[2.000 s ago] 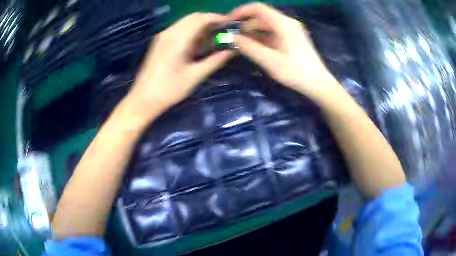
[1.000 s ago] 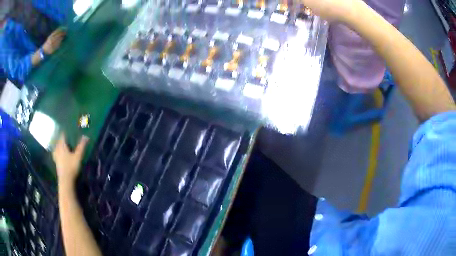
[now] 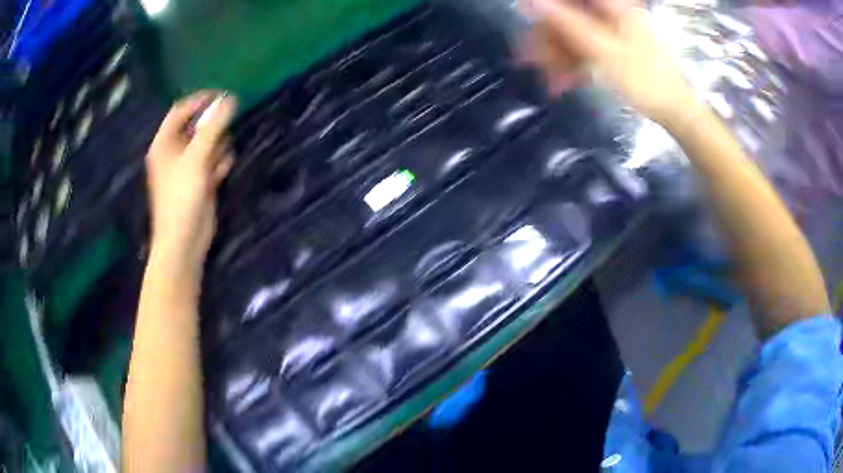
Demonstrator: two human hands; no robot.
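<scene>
My left hand (image 3: 189, 175) is at the near black tray's left side, thumb and fingers closed around a small part (image 3: 209, 113). Only a whitish edge of the part shows between the fingertips. My right hand (image 3: 605, 60) is raised at the upper right, between the black tray and the clear trays. It is blurred, and I cannot tell whether it holds anything. The near black tray (image 3: 370, 309) lies tilted in front of me. A bright white patch with a green edge (image 3: 389, 190) shows on a unit in one of its pockets.
Left black trays (image 3: 69, 148) hold rows of pale parts. Clear trays (image 3: 712, 65) stand at the upper right. Green mat (image 3: 268, 42) shows beyond the near tray. A white power strip (image 3: 85, 420) is at the lower left. A person's pinkish clothing (image 3: 800, 55) is at the far right.
The view has swung back over the near tray. My left hand, open beside a small part on the mat one second ago, is now closed on one. My right hand is fully in view again.
</scene>
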